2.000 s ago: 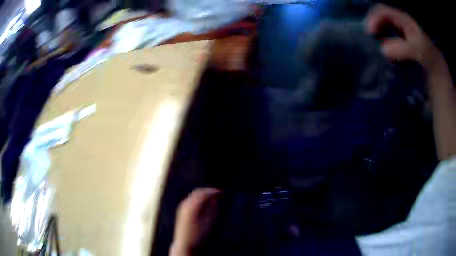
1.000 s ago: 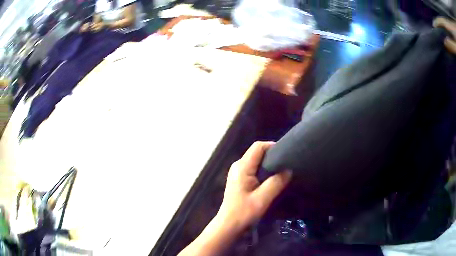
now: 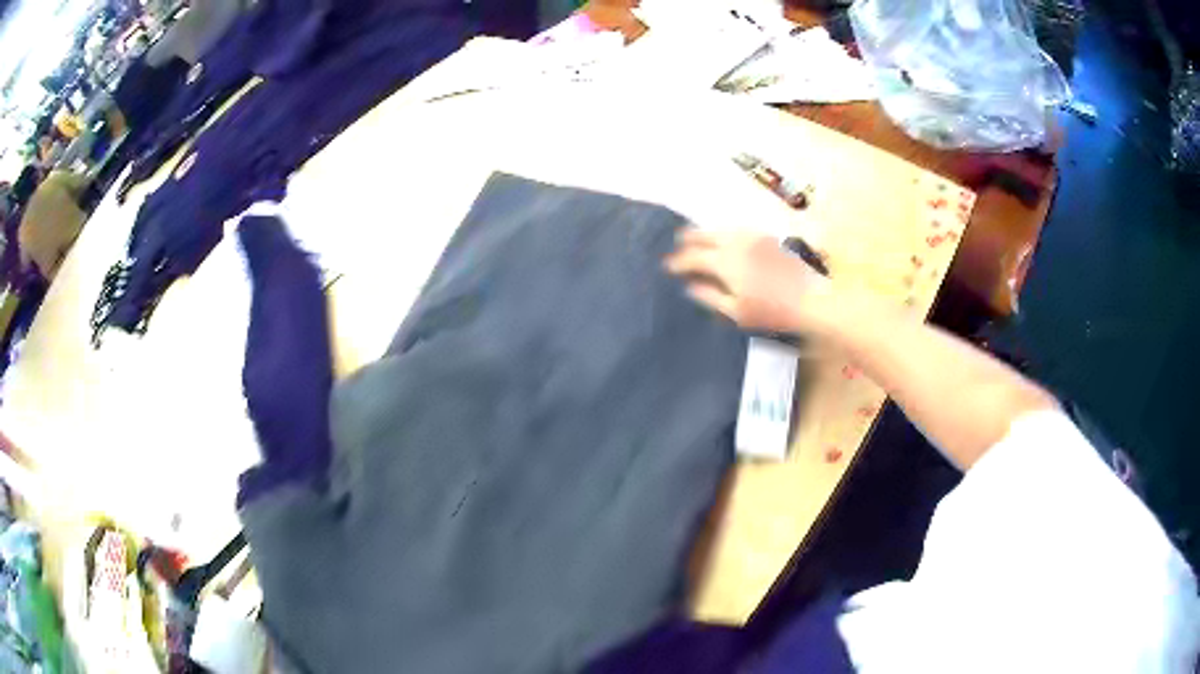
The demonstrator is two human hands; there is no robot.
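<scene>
A dark grey garment (image 3: pixel 526 382) lies spread on the light wood-coloured table (image 3: pixel 869 283). One navy sleeve (image 3: pixel 287 356) sticks out at its left, and more navy cloth shows at the bottom. A white printed hang tag (image 3: pixel 767 399) lies at the garment's right edge. My right hand (image 3: pixel 740 274) rests on or just over the garment's upper right edge, fingers pointing left and slightly blurred; whether it grips cloth cannot be told. My left hand is not in view.
Thread snips (image 3: pixel 773 179) and a small dark object (image 3: pixel 805 256) lie beyond my right hand. A crumpled clear plastic bag (image 3: pixel 954 73) is on the reddish-brown surface (image 3: pixel 1007 237). Navy garments (image 3: pixel 283 125) are piled at the far left. Mixed items lie at the lower left.
The grey garment has moved left from beside the table onto it and is now spread out. The hang tag has come into view. My left hand has left the picture; my right hand has moved inward.
</scene>
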